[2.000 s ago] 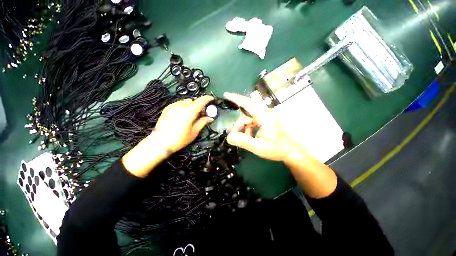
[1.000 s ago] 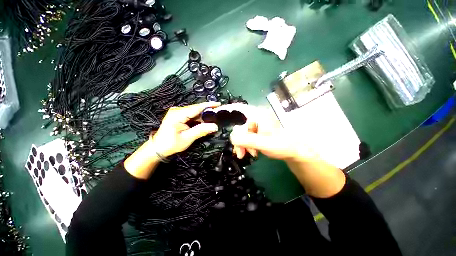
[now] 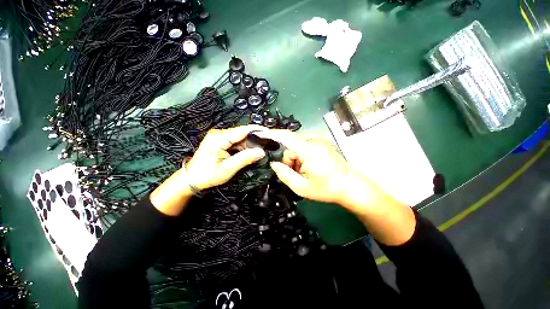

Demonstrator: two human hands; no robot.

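Observation:
My left hand (image 3: 220, 158) pinches a small dark round antenna base (image 3: 254, 142) between thumb and fingers. My right hand (image 3: 319, 164) meets it from the right, its forefinger stretched along the top of the base. A round black adhesive pad (image 3: 272, 145) shows under that forefinger; its exact contact with the base is hidden by the fingers. My right thumb is bent below, apart from the base. A white sticker sheet (image 3: 57, 220) with rows of black discs lies at the lower left.
Black cable bundles (image 3: 123, 66) with pale-faced bases lie at left and centre. A dark heap of units (image 3: 241, 223) lies below my hands. A metal block (image 3: 368, 105) with a silvery rod sits on a white sheet (image 3: 395, 160). A clear pack (image 3: 479, 78) and a white scrap (image 3: 339, 45) lie beyond.
The pale face seen in my left hand two seconds ago no longer shows. My right forefinger has moved left over the base, and the row of black discs between my hands is now mostly covered.

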